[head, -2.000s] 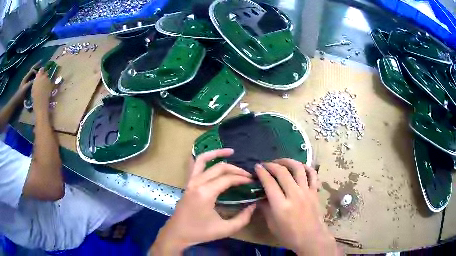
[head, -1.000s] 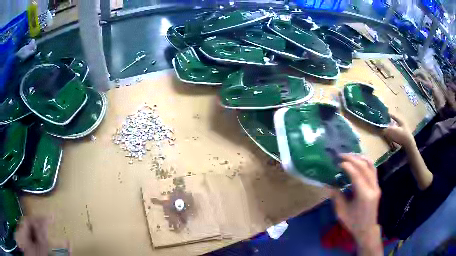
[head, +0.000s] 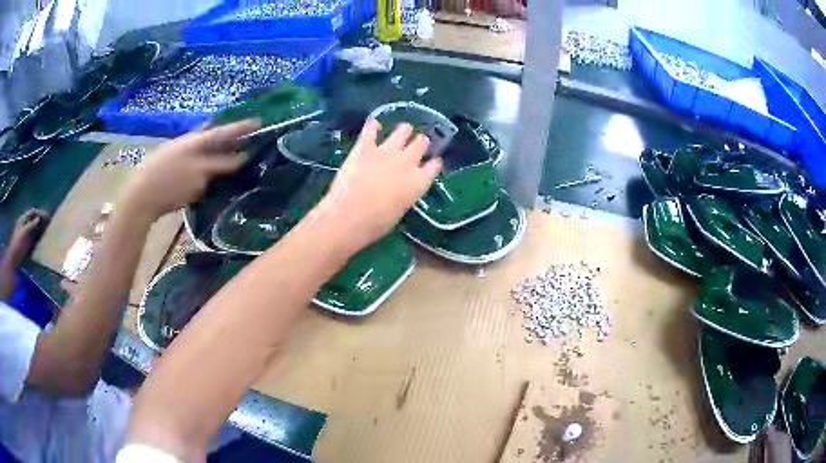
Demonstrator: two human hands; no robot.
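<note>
My left hand [head: 385, 176] reaches across the left pile. Its fingers are spread over the top glossy green housing [head: 462, 194], which lies on another housing; no firm grip shows. A blurred skin-toned patch at the bottom right edge, likely my right hand [head: 774, 448], is almost wholly cut off, and its state is hidden. A heap of small whitish fittings [head: 561, 303] lies mid-bench. A white blob [head: 571, 432] sits on the stained dabbing board [head: 530, 443].
A neighbouring worker's hand [head: 186, 172] is at a blurred green housing [head: 276, 110] on the left. Stacked green housings [head: 738, 303] lie at right. Blue bins [head: 679, 86] stand behind, beside a grey post [head: 542, 118]. Tan cardboard [head: 435, 362] covers the bench.
The view has swung from the right pile back to the left. My left hand has moved onto the left pile. My right hand has left the housing it held at the right pile.
</note>
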